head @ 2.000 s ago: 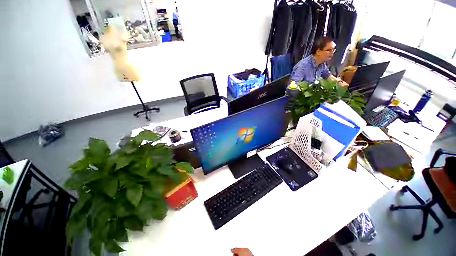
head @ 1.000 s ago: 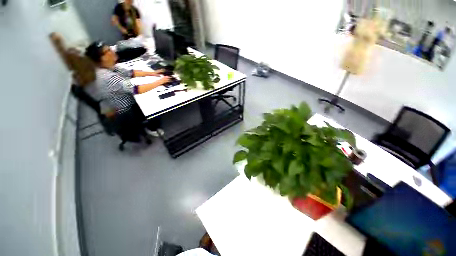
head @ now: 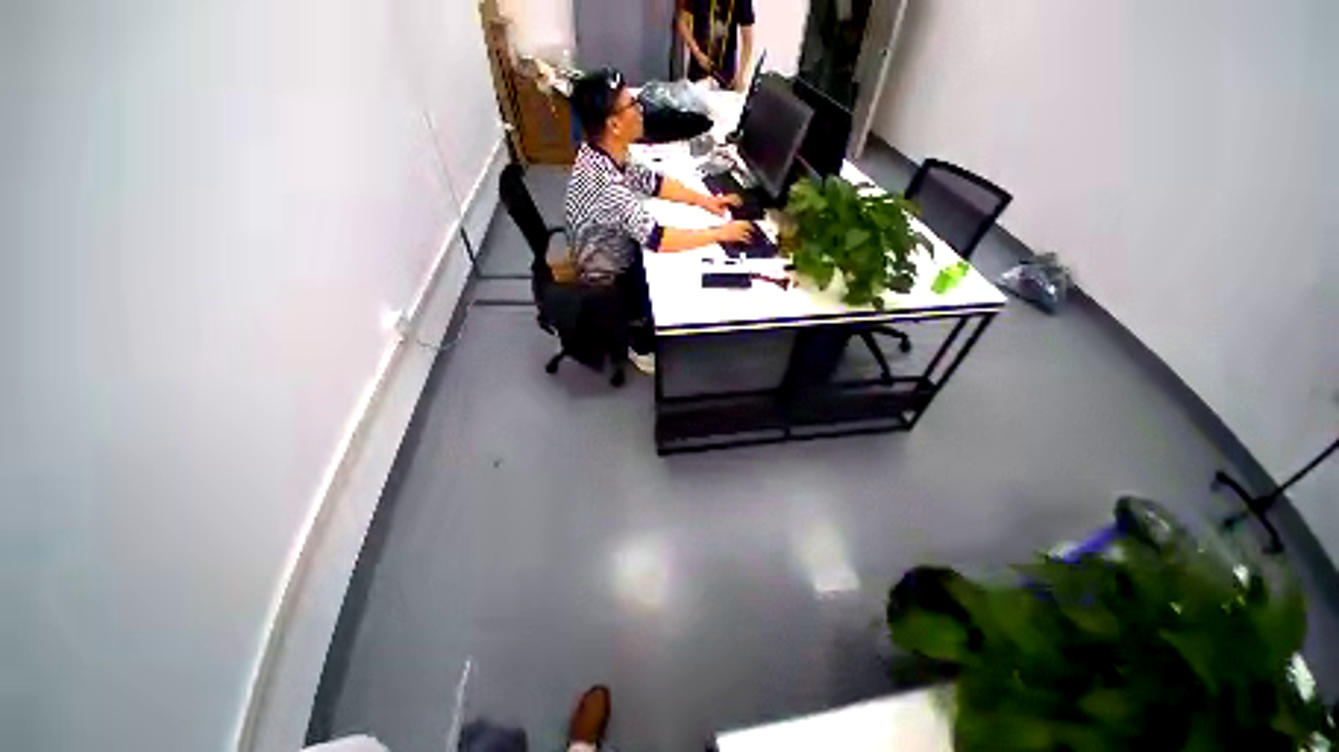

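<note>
Neither of my hands is in the picture. Nearest in front of me at the bottom is the corner of a white desk [head: 844,724]. A leafy green potted plant [head: 1131,646] stands at the lower right and is cut off by the edge; its pot is hidden. A brown shoe [head: 590,716] shows at the bottom edge on the grey floor.
A person in a striped top [head: 610,191] sits at another white desk [head: 822,309] with monitors [head: 775,135] and a plant [head: 855,240]. Another person [head: 715,37] stands behind. An office chair [head: 958,210] and a plastic bag [head: 1038,281] are by the right wall.
The view has swung left, away from the monitor, keyboard and basket, towards the other desk. The near plant now lies at the lower right. The hand at the bottom edge two seconds ago is out of view.
</note>
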